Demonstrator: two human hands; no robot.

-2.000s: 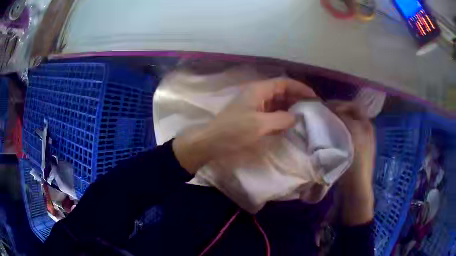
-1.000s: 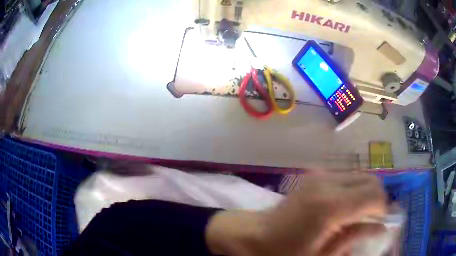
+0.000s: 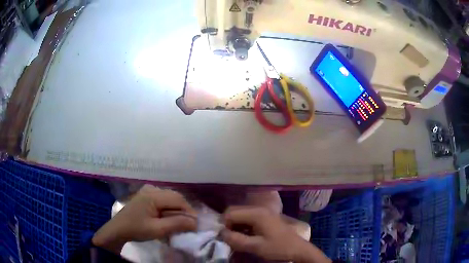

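Observation:
The pale garment piece [image 3: 201, 242] lies bunched below the table's front edge, on my lap side. My left hand [image 3: 150, 220] pinches it from the left with curled fingers. My right hand [image 3: 263, 233] pinches it from the right, slightly blurred. A whiter part of the cloth is crumpled between the two hands. Paler folds of the garment show beside and below my left hand and behind my right hand. The exact seam or edge between my fingertips is too blurred to tell.
The sewing machine [image 3: 329, 31] stands at the back of the table [image 3: 118, 128]. Scissors [image 3: 272, 110] with red and yellow loops lie near the needle area. A lit handheld device [image 3: 347, 90] and a yellow pad [image 3: 404, 163] lie right. Blue crates [image 3: 31, 210] flank my lap; the right one holds scraps [image 3: 395, 226].
One second ago a blurred hand was far right with cloth; now both hands are together at the lower middle, holding the cloth. Earlier, the view showed more of the lap and less of the table.

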